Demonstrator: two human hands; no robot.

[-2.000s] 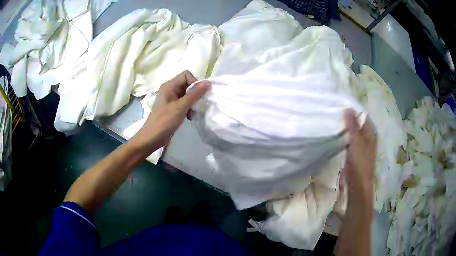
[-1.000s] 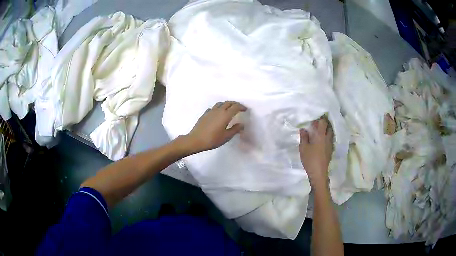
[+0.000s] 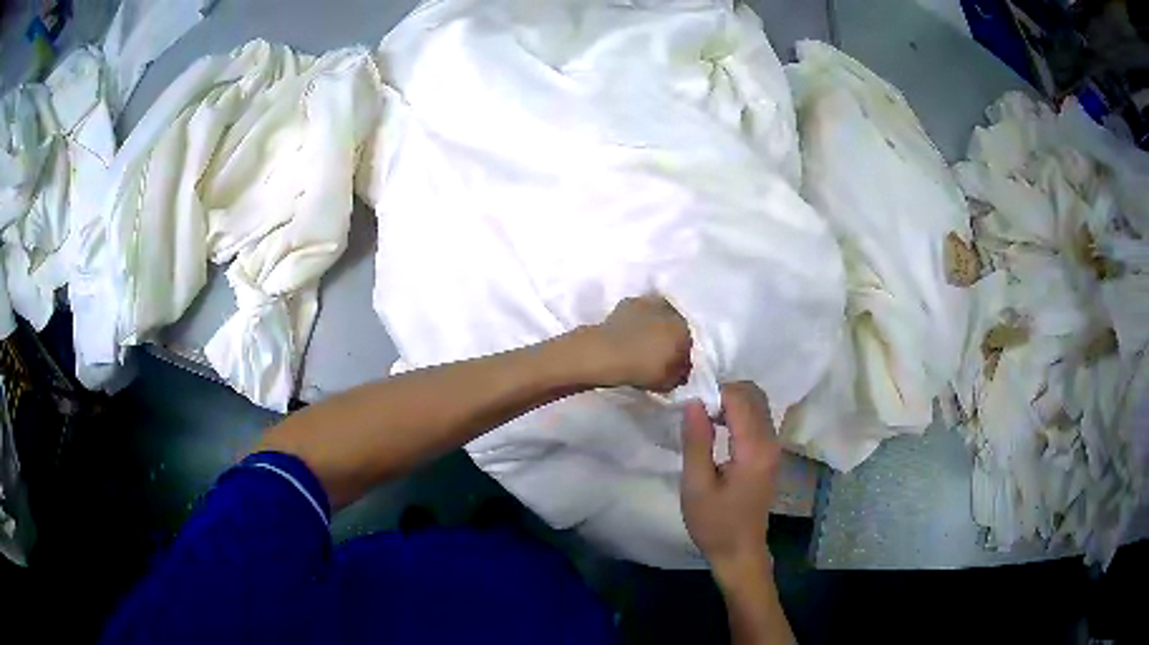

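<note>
A large white cloth lies spread over the middle of the table and hangs over its front edge. My left hand is closed in a fist on a gathered part of the cloth. My right hand is just below and right of it, with thumb and fingers pinching a fold of the same cloth between the two hands. The cloth's folds partly hide the fingertips.
Cream garment pieces, knotted at the lower end, lie to the left. Another cream heap touches the white cloth's right side. A pile of small cut parts with brown bits lies at the right end of the grey table.
The white cloth was first held up and stretched, then laid on the table under both open hands. Now the left hand has moved right and closed on it, and the right hand has moved down, pinching it.
</note>
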